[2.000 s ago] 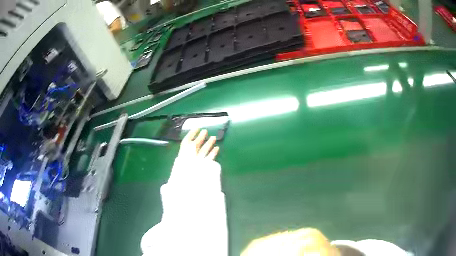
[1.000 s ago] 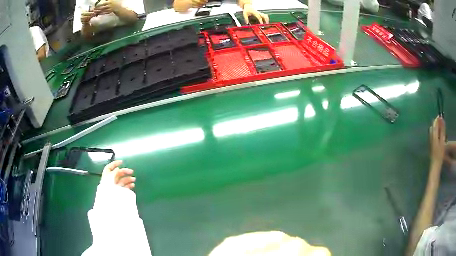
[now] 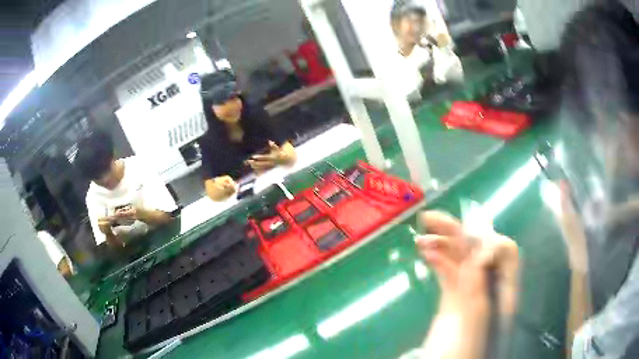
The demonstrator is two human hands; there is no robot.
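Observation:
My right hand (image 3: 466,263) is raised at the lower right, bare and motion-blurred, with its fingers bent. Whether it holds something is too blurred to tell. My left hand is out of the picture. Beyond my right hand, the red tray (image 3: 287,265) holds several dark phone parts in its compartments. The stacked black trays (image 3: 186,284) lie left of it, touching or close to its left end.
The green mat (image 3: 371,326) reflects tube lights. A person (image 3: 609,175) is close at the right. Three people sit or stand opposite. White posts (image 3: 399,126) rise behind the red tray. Another red tray (image 3: 487,119) lies at the far right. The machine housing (image 3: 52,301) is at the lower left.
The view has swung up and tilted, showing the people opposite. My right hand has risen from the bottom edge. My left hand and the frame beside it have left the picture.

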